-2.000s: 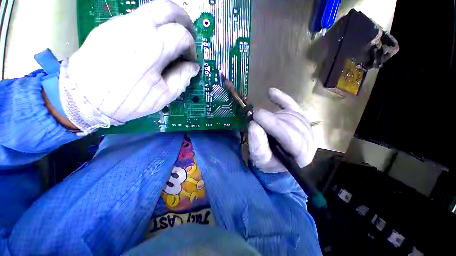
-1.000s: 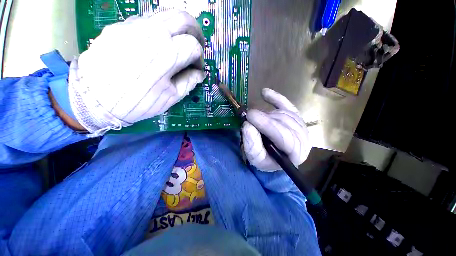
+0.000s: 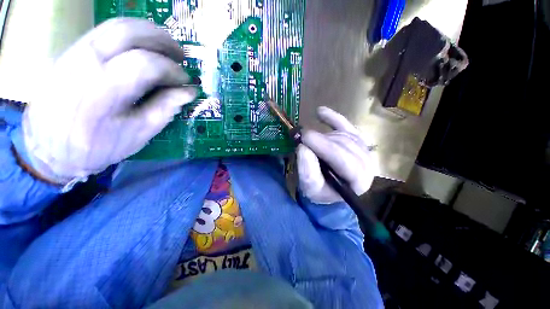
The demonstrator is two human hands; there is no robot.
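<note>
The green printed circuit board [image 3: 226,136] lies in front of me, its top cut off by the picture's edge. My gloved left hand [image 3: 111,99] is over its left part, slightly blurred, with thumb and finger pinched together; no wire shows between them. My gloved right hand [image 3: 338,158] is shut on the soldering iron [image 3: 282,116] at the board's lower right. The iron's copper-brown tip points up and left, at or just above the board near its right tracks. The handle runs down and right to a teal-green end.
To the right, a dark iron stand [image 3: 405,72] with a yellow-gold patch and metal loop stands on the steel bench [image 3: 344,66]. A blue tool [image 3: 392,19] lies beside it. Black bins with white labels [image 3: 443,262] are at the lower right.
My left hand has moved left, away from the iron tip, uncovering the board's middle. My right hand and the iron have hardly moved. The view has shifted slightly.
</note>
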